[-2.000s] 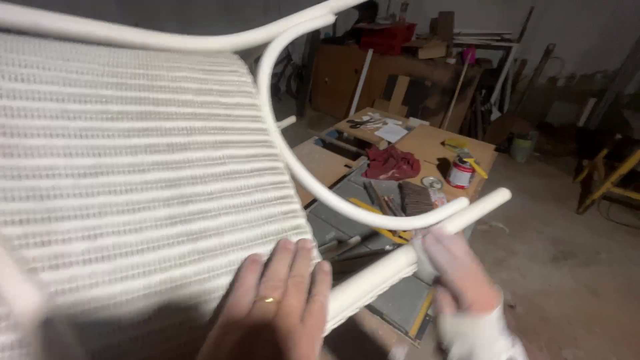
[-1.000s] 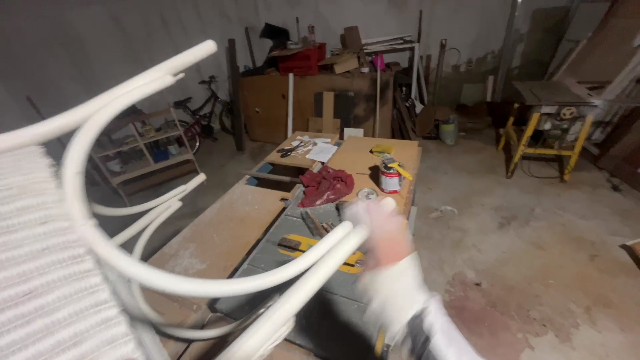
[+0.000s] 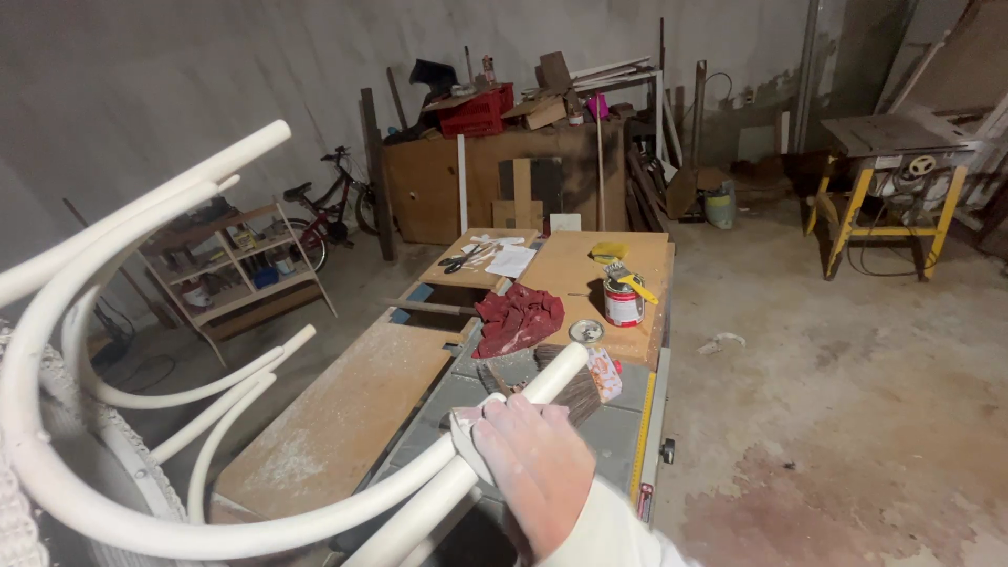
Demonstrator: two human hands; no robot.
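A white-painted chair frame of round, bent rods (image 3: 236, 535) with a woven panel (image 3: 63, 425) fills the lower left. My right hand (image 3: 531, 461) is closed around a thin, pale folded piece, perhaps sandpaper (image 3: 471, 445), pressed against the rods where a curved one meets a straight one. The straight rod's rounded end sticks out past my fingers. Behind it on the table lie a dark-bristled brush (image 3: 579, 394) and a crumpled dark red cloth (image 3: 520, 319). My left hand is out of view.
The worktable (image 3: 346, 394) holds an opened paint can (image 3: 624, 303) with a yellow-handled paintbrush (image 3: 636, 285) across it, a lid (image 3: 586, 331), scissors (image 3: 459, 260) and papers (image 3: 512, 261). A shelf unit (image 3: 252, 295) and bicycle (image 3: 335, 205) stand left, a table saw (image 3: 898, 157) right.
My left hand, on the woven panel two seconds ago, has left the view. The view has swung to the right and up. My right hand remains at the rod ends.
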